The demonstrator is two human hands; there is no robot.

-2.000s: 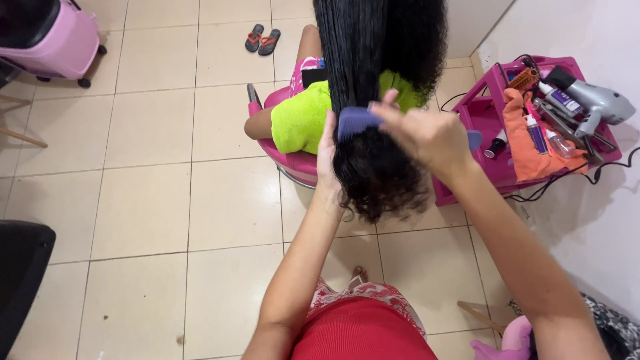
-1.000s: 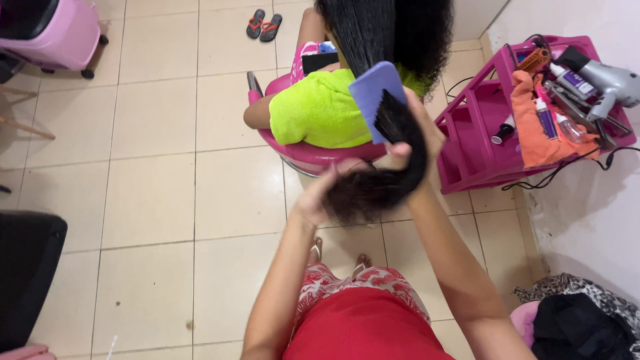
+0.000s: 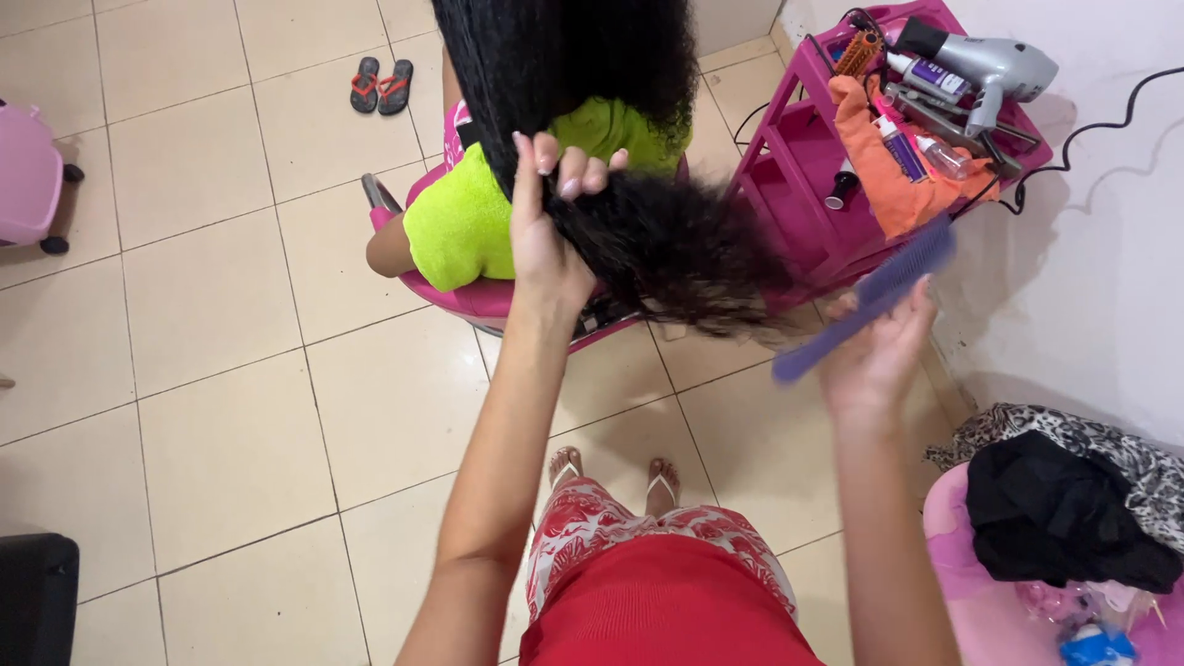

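Note:
Long dark hair (image 3: 684,245) hangs from the head of a person seated in a pink chair (image 3: 476,301), a lime-green towel (image 3: 462,227) over the shoulders. My left hand (image 3: 555,217) grips a lock of it, and the loose curly ends spread out to the right of my fingers. Off to the right, away from the hair, my right hand (image 3: 879,347) holds a purple comb (image 3: 865,305) by its handle, with the toothed end pointing up and right. The comb is slightly blurred.
At the upper right a pink trolley (image 3: 786,194) carries a grey hair dryer (image 3: 1004,69), an orange cloth (image 3: 869,176), a round brush (image 3: 857,54) and bottles. Flip-flops (image 3: 381,86) lie on the tiled floor. A black cloth (image 3: 1054,518) rests on a pink seat at the lower right.
My right hand, near my left hand and the hair in the earlier frames, has moved away to the right with the comb. The hair ends now fan out beyond my left hand.

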